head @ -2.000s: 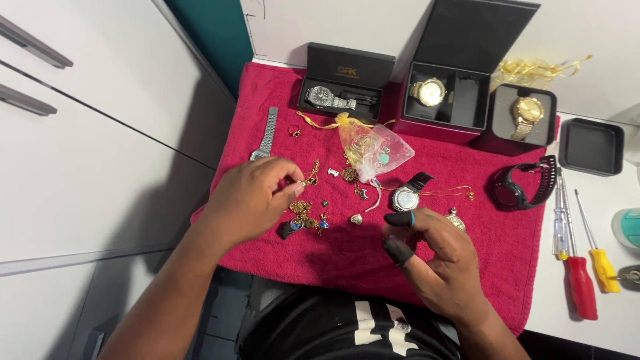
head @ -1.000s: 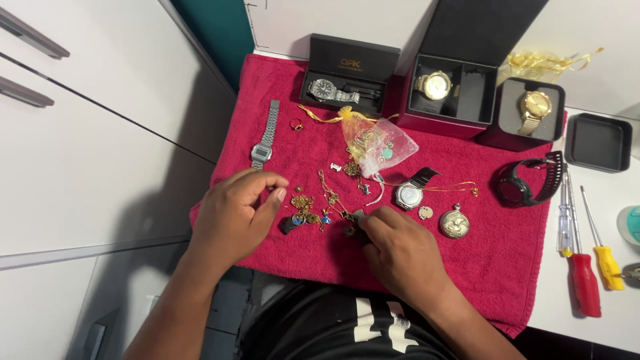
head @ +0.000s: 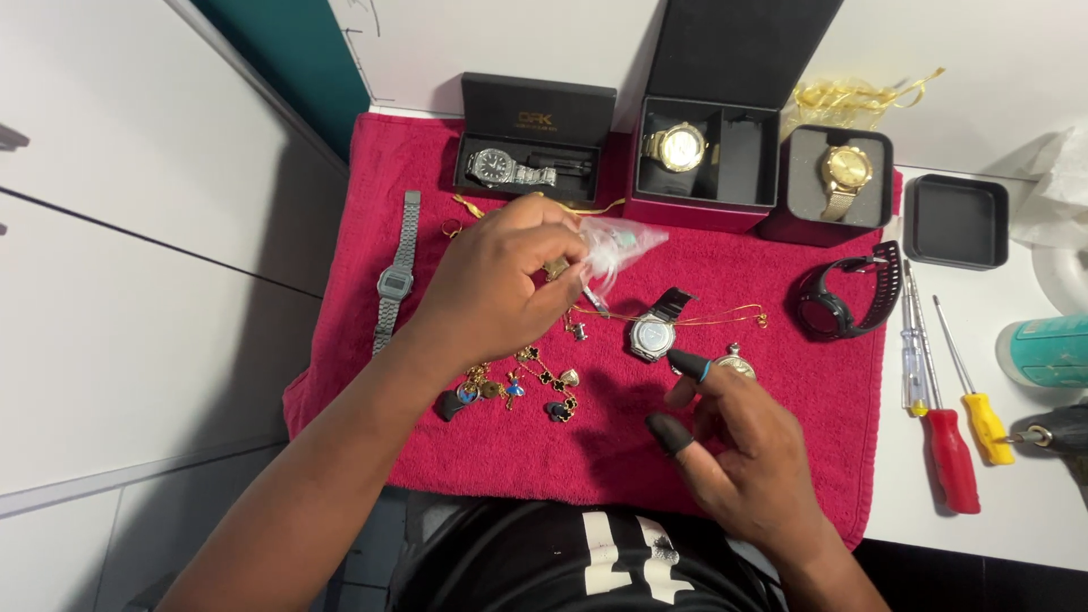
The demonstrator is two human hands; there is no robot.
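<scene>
My left hand (head: 510,280) pinches the sheer organza pouch (head: 625,242) between thumb and fingers; jewellery shows through the mesh. My right hand (head: 748,450) hovers with fingers apart, black covers on thumb and index finger, near a pocket watch (head: 734,364) that it partly hides. Between the hands lie a silver watch (head: 653,336) with a black strap part, a thin gold chain (head: 722,313) and a small silver charm (head: 579,331). Below my left hand are a gold bracelet with black clover links (head: 558,385), a blue figure charm (head: 514,387) and a heap of gold jewellery (head: 478,380).
A red towel (head: 510,459) carries a silver digital watch (head: 395,282), a gold ring (head: 451,228) and a black sports watch (head: 829,310). Boxed watches stand along the back. At right are an empty black tray (head: 956,223), a red-handled screwdriver (head: 954,459) and a yellow-handled screwdriver (head: 988,429).
My left hand has moved up and right onto the pouch. My right hand has moved right, off the jewellery, and its fingers have spread. The clover bracelet now lies on the towel's middle.
</scene>
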